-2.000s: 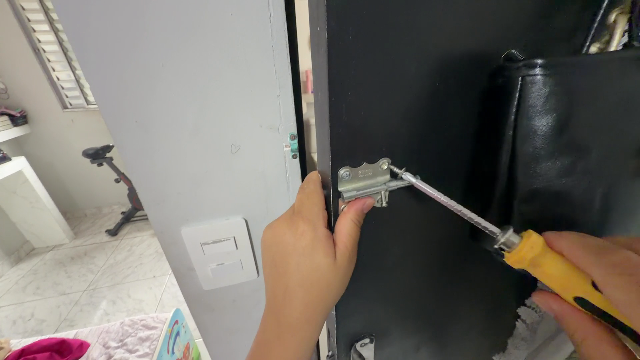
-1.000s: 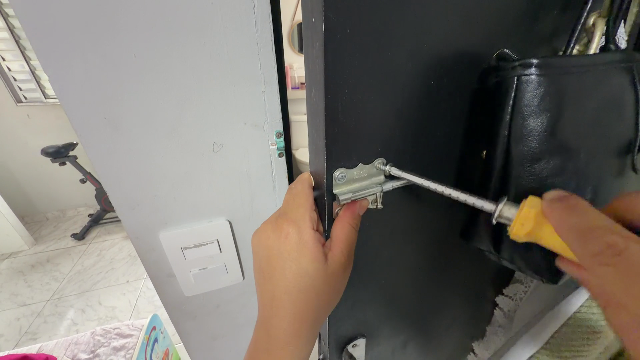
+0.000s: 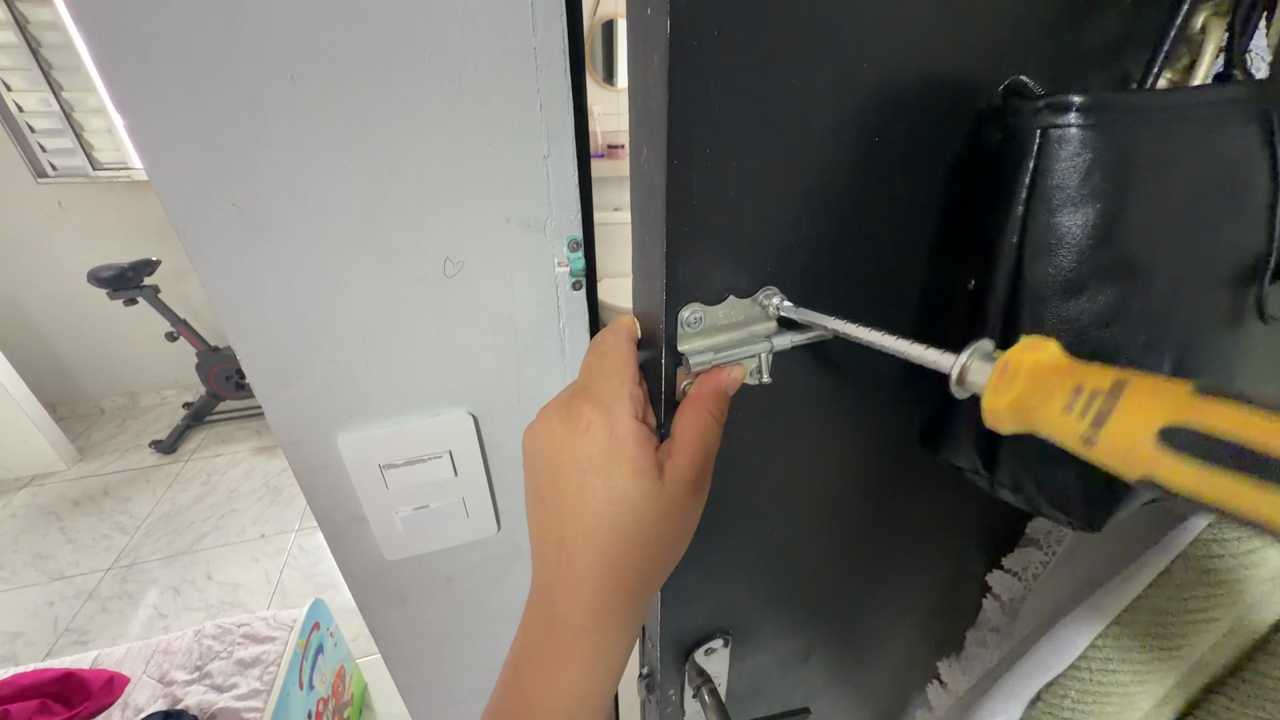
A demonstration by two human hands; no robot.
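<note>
A metal slide bolt (image 3: 728,335) lies against the black door (image 3: 820,480) near its edge. My left hand (image 3: 620,480) grips door and bolt together, the thumb pressing the bolt's lower edge and the fingers round the door's edge. One screw (image 3: 693,319) sits in the plate's upper left hole. At the upper right hole, the tip of a screwdriver with a yellow handle (image 3: 1110,405) meets another screw (image 3: 771,300). The handle runs out towards the right edge with no hand visible on it; my right hand is out of view.
A black bag (image 3: 1130,270) hangs on the door at right, with cloths (image 3: 1160,620) below it. A door handle (image 3: 708,680) is under the bolt. On the grey surface at left are a small green-painted metal catch (image 3: 574,264) and a white switch plate (image 3: 420,485).
My right hand, on the screwdriver's handle in both earlier frames, has left the view. The tip has shifted from beside the plate to the screw at its upper right corner. My left hand keeps its grip.
</note>
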